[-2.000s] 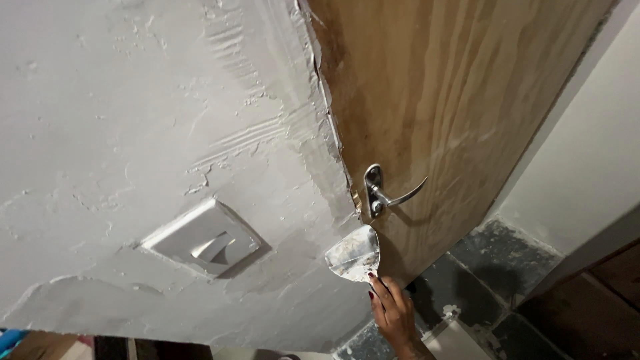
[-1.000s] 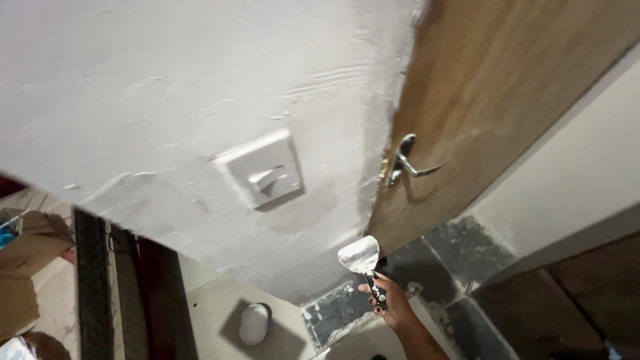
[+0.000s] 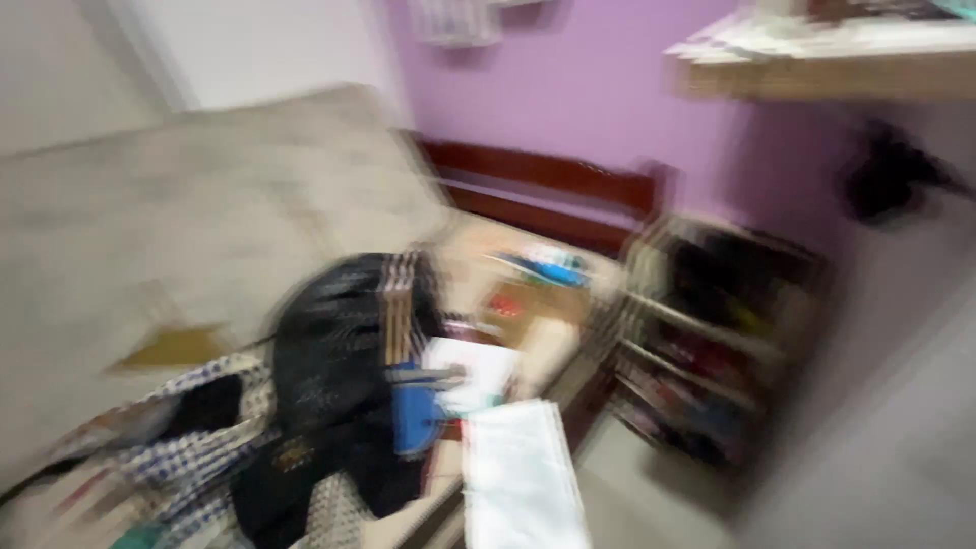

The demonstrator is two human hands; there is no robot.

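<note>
Neither of my hands is in view, and the putty knife is out of sight too. The picture is badly blurred. A black bag (image 3: 343,381) lies on a bed among checked cloth (image 3: 198,450) and other clothes. Beside the bag is a blue object (image 3: 415,408) that I cannot identify. White sheets, perhaps paper, lie to its right, one of them (image 3: 522,476) hanging over the bed's edge.
A large pale mattress or board (image 3: 191,198) fills the left. The bed's dark wooden headboard (image 3: 541,183) stands against a purple wall (image 3: 610,91). Right of it is a filled shelf rack (image 3: 701,335); a laden ledge (image 3: 823,72) juts out above.
The view has swung far from the plastered wall, light switch and wooden door to a bed and shelves. The hand holding the putty knife has left the view.
</note>
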